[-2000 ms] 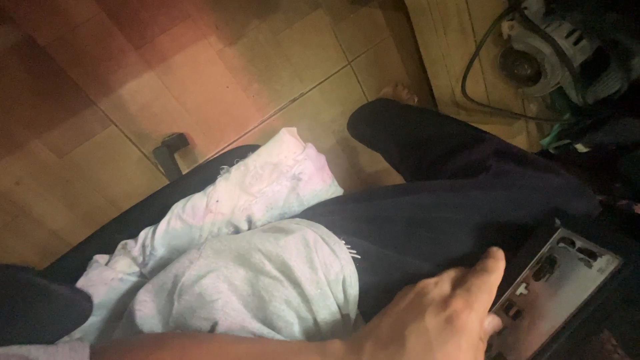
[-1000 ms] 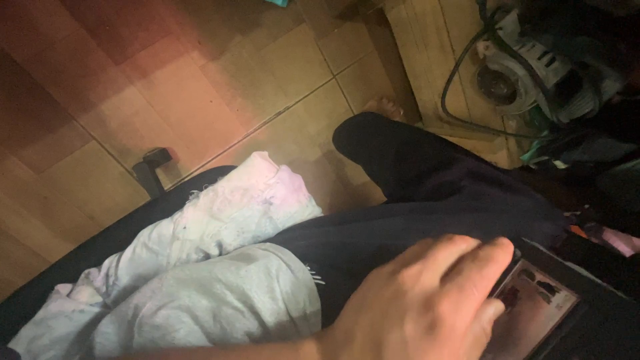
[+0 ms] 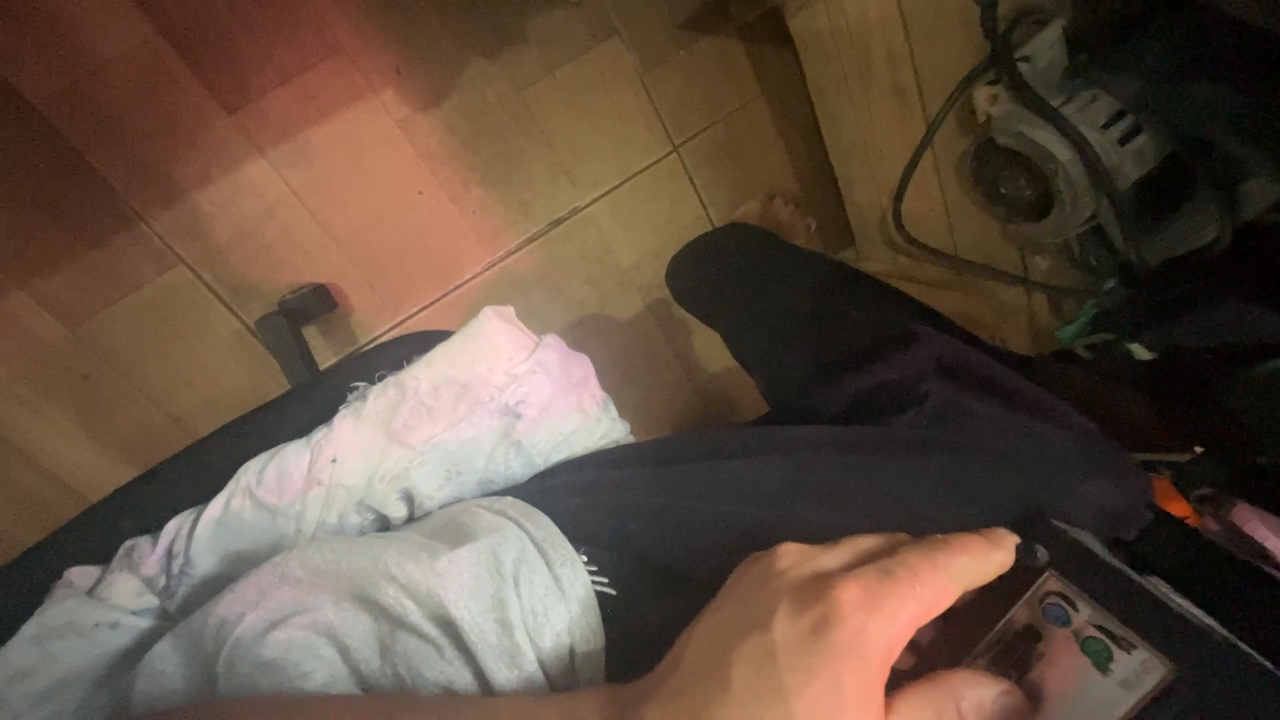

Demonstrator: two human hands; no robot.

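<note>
My left hand (image 3: 830, 620) reaches in from the bottom, back of the hand upward. Its extended finger is at a small dark round part (image 3: 1032, 553) on the edge of a dark flat case (image 3: 1130, 570). The thumb lies lower, beside a shiny rectangular panel (image 3: 1120, 650) with blue and green shapes. Whether the fingers grip the case cannot be told. My right hand is not in view. A pale grey and pink stained cloth garment (image 3: 420, 450) lies bunched beside the hand, over dark trousers (image 3: 850, 460).
A corded power tool (image 3: 1070, 160) rests at the upper right with its black cable (image 3: 905, 200) looped beside it. A bare foot (image 3: 775, 215) is on the tiled floor (image 3: 560, 120). A small black bracket-like object (image 3: 295, 325) stands at the left. Orange and pink items (image 3: 1175, 500) lie at the right.
My left hand has moved over the case and now covers part of its panel, which showed more fully two seconds ago. The view has shifted slightly.
</note>
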